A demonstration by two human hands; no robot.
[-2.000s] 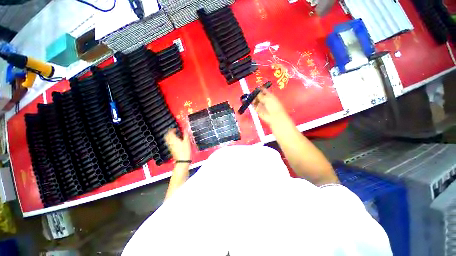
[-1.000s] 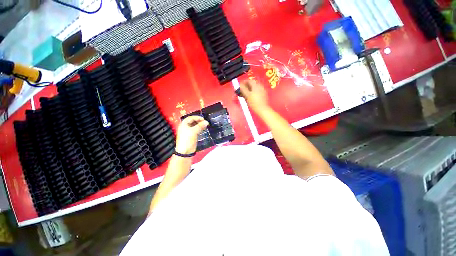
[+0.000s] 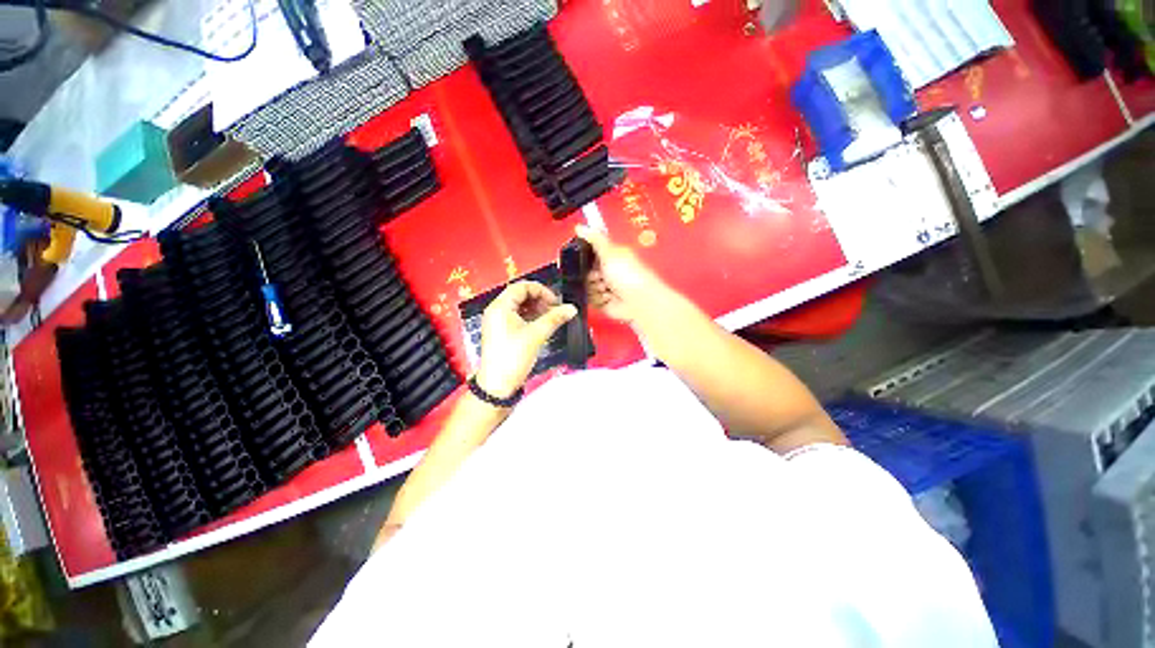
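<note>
My right hand [image 3: 618,281] holds a long black body [image 3: 576,285] upright in the picture, over the right part of the flat pack. My left hand [image 3: 517,332] is beside it, thumb and forefinger pinched together against the body's left side. Whether a small part is between those fingertips cannot be told. The flat pack [image 3: 474,324] of dark parts with shiny lines lies under both hands and is mostly hidden.
A large group of black bodies [image 3: 241,342] fills the left, with a blue-handled screwdriver [image 3: 275,310] on it. A short row of black bodies [image 3: 538,108] lies at upper centre. Clear film [image 3: 722,177], a blue fixture [image 3: 855,101] and a metal bar [image 3: 956,184] are at right.
My right hand has come back from the short row with a black body and brought it over the pack. My left hand has moved slightly right to meet it.
</note>
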